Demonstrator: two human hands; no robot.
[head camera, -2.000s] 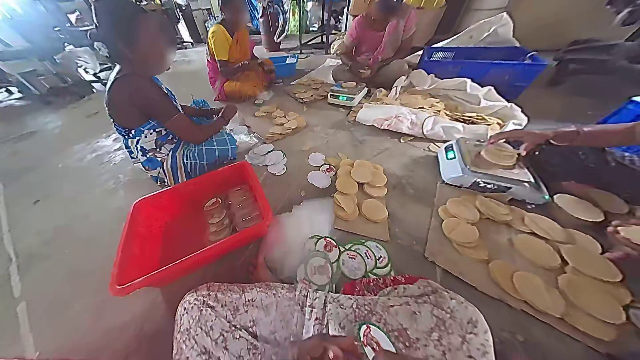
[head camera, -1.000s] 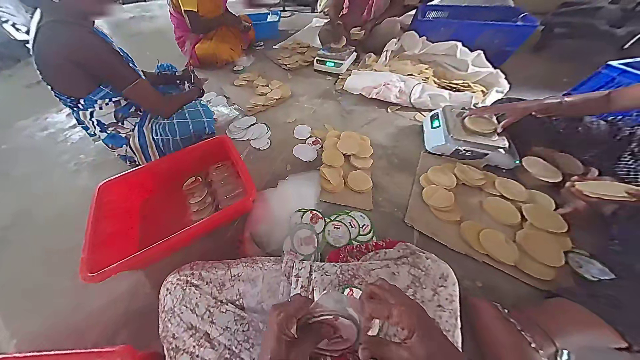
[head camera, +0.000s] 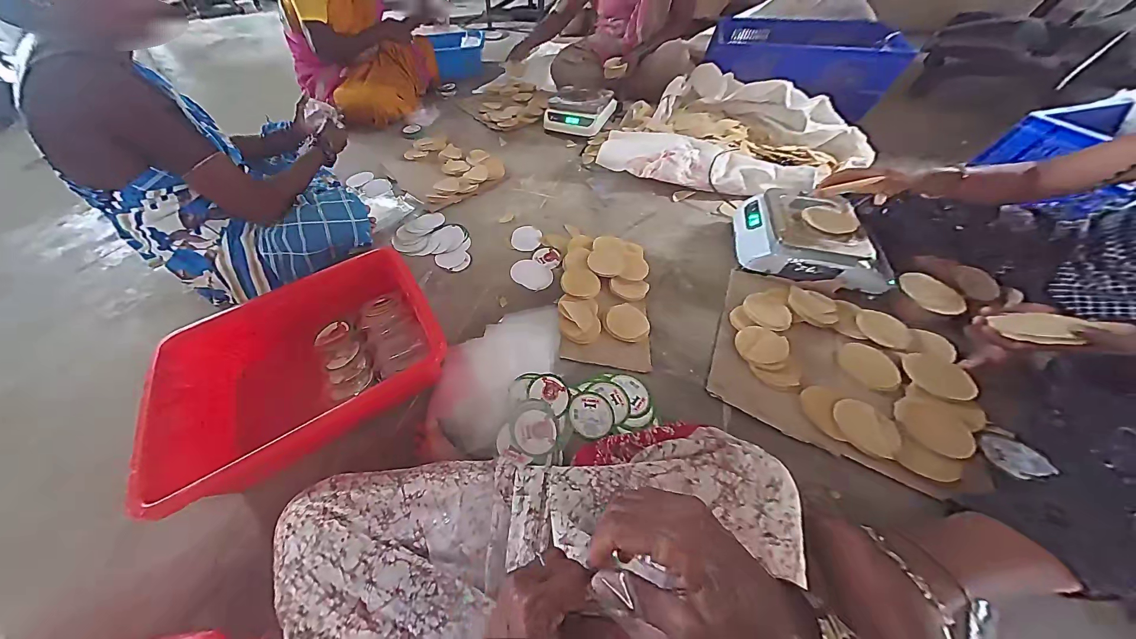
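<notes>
Low in the view, over the patterned cloth on my lap, my left hand and my right hand are close together. Between them they grip a clear plastic packet, mostly hidden by the fingers. Just past my lap lie round printed labels with green rims, next to a heap of clear plastic bags. Stacks of thin tan discs rest on a small cardboard sheet beyond the labels. At the left, a red plastic tub holds packed discs in clear wrap.
More tan discs cover a larger cardboard sheet at the right, below a digital scale. A co-worker's arm reaches in there. Other people sit at the left and back, near a white sack and a blue crate.
My hands have closed in around the plastic packet; a second ago they were farther apart, with round labels visible between them. At the scale, the co-worker's hand has lifted off the pan.
</notes>
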